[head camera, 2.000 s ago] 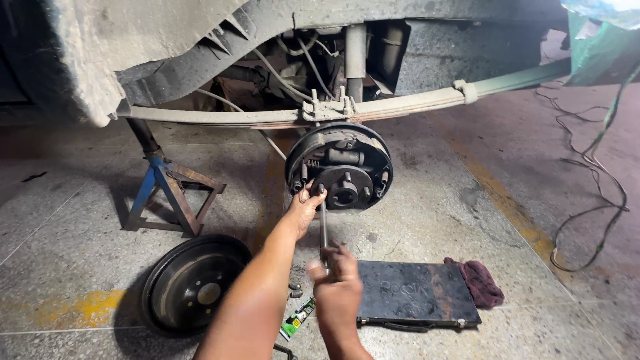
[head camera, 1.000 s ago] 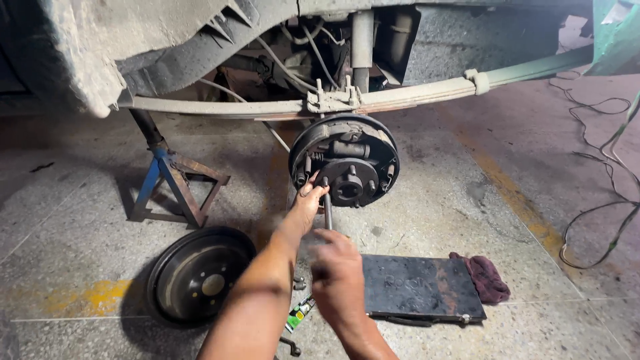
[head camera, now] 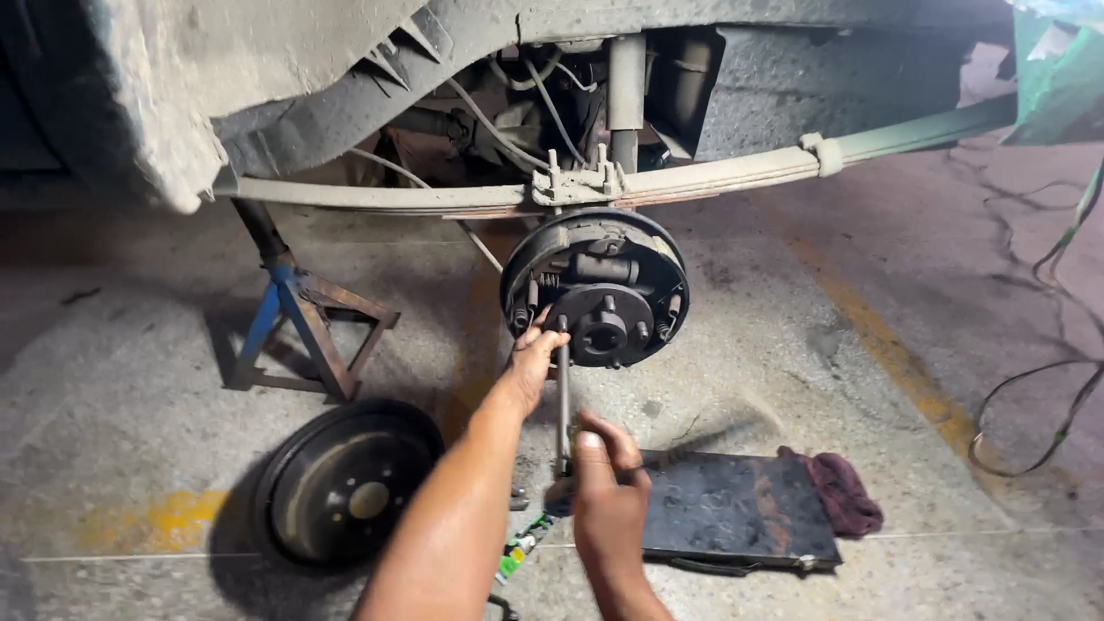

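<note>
At the lower left of the wheel hub [head camera: 619, 306], my left hand [head camera: 536, 358] has its fingers round the upper end of a long metal bar [head camera: 564, 401]. That bar hangs down from the hub flange between my hands. My right hand [head camera: 608, 483] is at the lower end of it, fingers curled and blurred; a blurred streak reaches right from this hand, and whether it grips a handle cannot be told. Round the hub are the brake backing plate [head camera: 511, 289], brake shoes, springs and a wheel cylinder [head camera: 606, 269].
A leaf spring [head camera: 716, 183] crosses above the hub. On the left stands a jack stand [head camera: 302, 332], with a brake drum [head camera: 345, 492] on the floor nearer me. A black case [head camera: 733, 509], a dark red cloth [head camera: 843, 496], a green tube [head camera: 520, 548] and a cable [head camera: 1026, 371] also lie there.
My right hand has moved at the lower part of the bar and now shows more upright, with thumb and fingers raised. My left hand stays at the hub.
</note>
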